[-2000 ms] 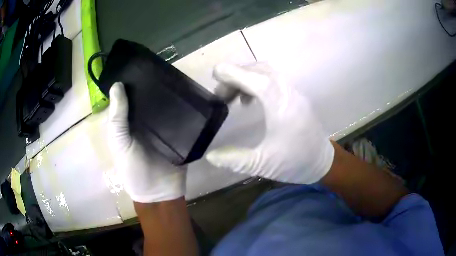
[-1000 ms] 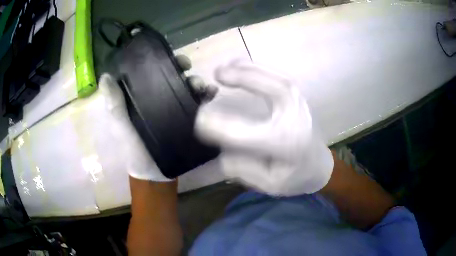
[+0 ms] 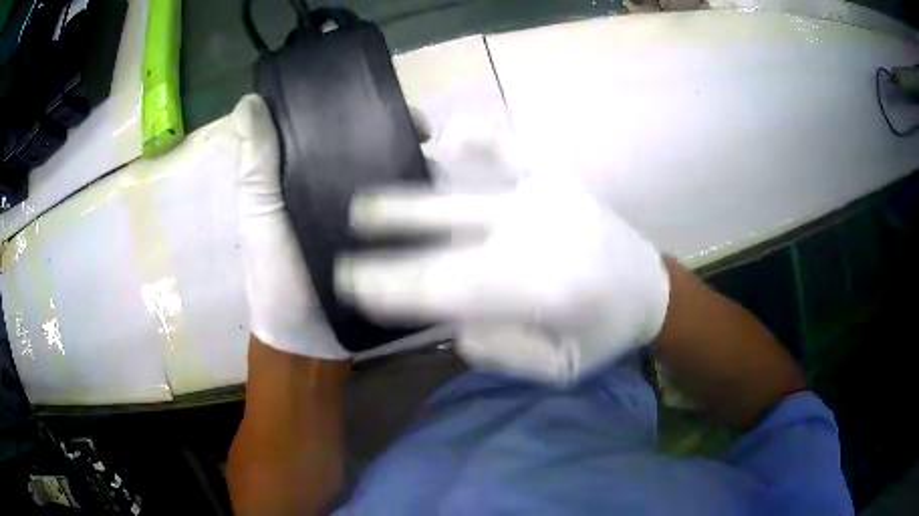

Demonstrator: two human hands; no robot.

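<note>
A black power adapter [image 3: 343, 121] is held with its long side running away from me, above the white-covered ledge. A black cord [image 3: 264, 25] loops from its far end. My left hand [image 3: 272, 237], in a white glove, grips the adapter from the left and below, with fingertips showing at its right edge. My right hand [image 3: 514, 272], gloved and blurred by motion, is over the adapter's near right part with its fingers spread. It holds nothing that I can see; whether its fingers touch the adapter is unclear.
The white ledge [image 3: 685, 121] curves across the view. A lime-green divider strip [image 3: 161, 81] lies at the upper left, with several black adapters [image 3: 76, 76] left of it. The dark green belt [image 3: 443, 18] runs behind. A small cylinder [image 3: 907, 79] with a thin looped cord sits at the far right.
The adapter has turned more upright in view, its far end moving up and right. My left hand turned with it. My right hand moved left, its fingers now over the adapter's face.
</note>
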